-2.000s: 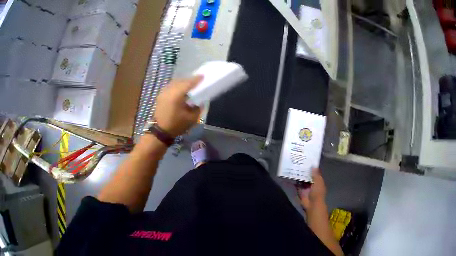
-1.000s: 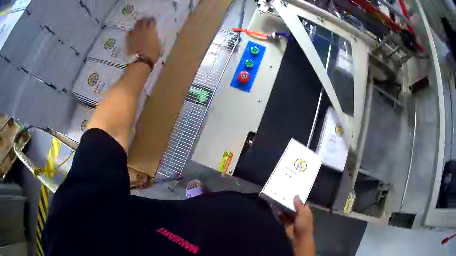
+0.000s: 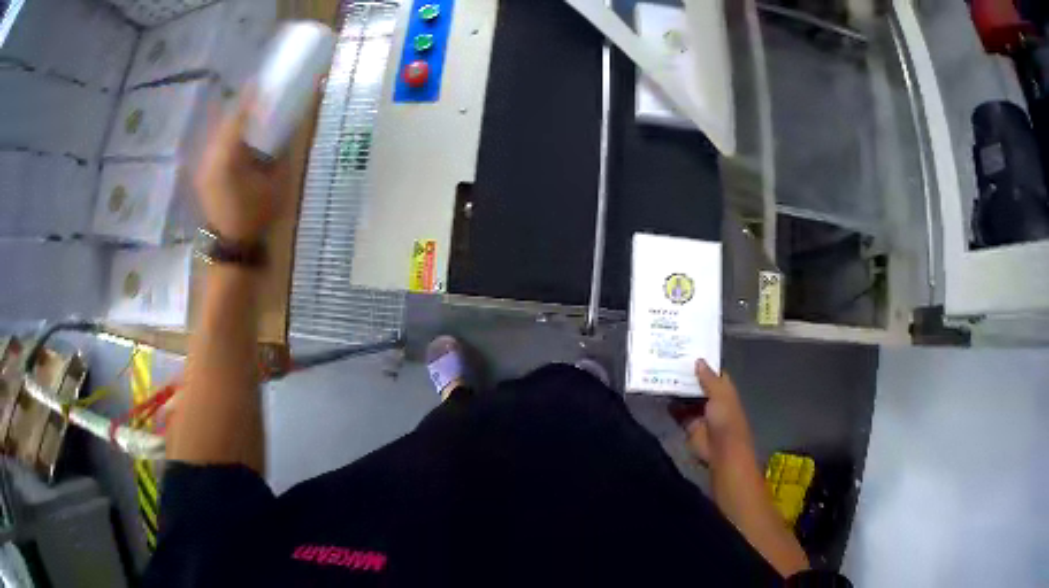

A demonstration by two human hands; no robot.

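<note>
My left hand (image 3: 236, 190) is raised over the cardboard's edge at the upper left, blurred, and holds a white booklet or slim stack of them (image 3: 288, 86). My right hand (image 3: 716, 416) holds a white booklet (image 3: 675, 310) by its lower end, face up, with a round yellow-blue emblem. That booklet is over the near end of the black infeed belt (image 3: 541, 149). Another white booklet (image 3: 665, 69) lies on the belt at the top, partly hidden by the pale diagonal bar. Stacks of booklets (image 3: 144, 207) stand at the left.
A cream side plate (image 3: 426, 172) bears a blue control panel (image 3: 421, 52) and a warning label (image 3: 425, 265). A metal guide rail (image 3: 602, 184) runs along the belt. A perforated strip (image 3: 334, 218) and brown cardboard (image 3: 274, 304) lie left. A curved cart handle (image 3: 81, 425) is lower left.
My left hand has left the stacks and now holds white booklet material near the cardboard's edge. My right hand still holds its booklet, now straighter. The view has shifted and turned.
</note>
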